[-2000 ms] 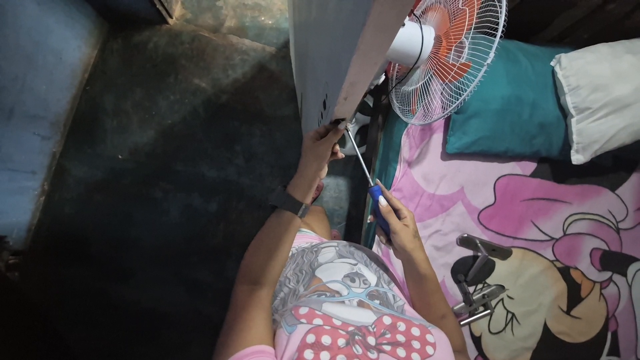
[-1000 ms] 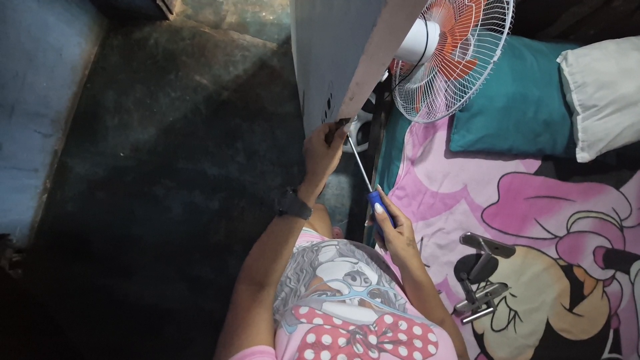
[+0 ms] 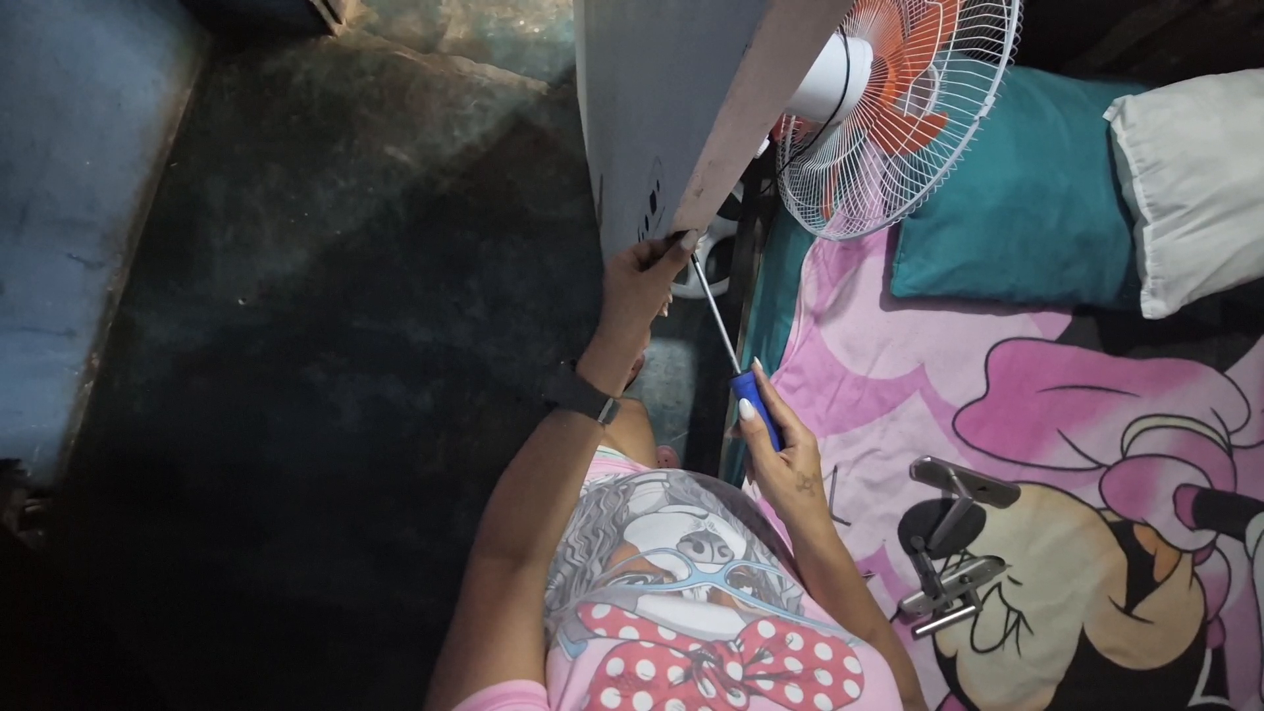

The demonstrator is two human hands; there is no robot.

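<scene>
My right hand [image 3: 780,444] is closed around the blue handle of a screwdriver [image 3: 758,407]. Its metal shaft slants up and left, and the tip meets the near end of a tall light-coloured panel [image 3: 681,109], beside my left fingers. My left hand [image 3: 647,276], with a dark band on its wrist, pinches at the panel's lower corner; whether something small is between thumb and finger cannot be made out. Dark holes or marks show on the panel's left face just above that hand. What the screwdriver's tip touches is hidden.
A fan with a white wire cage [image 3: 899,118] stands just right of the panel. Teal [image 3: 1017,188] and white [image 3: 1200,188] pillows lie on a bed with a pink cartoon blanket [image 3: 869,365]. A metal device holder [image 3: 943,553] rests there near my right forearm. A blue wall [image 3: 79,197] borders the dark floor at left.
</scene>
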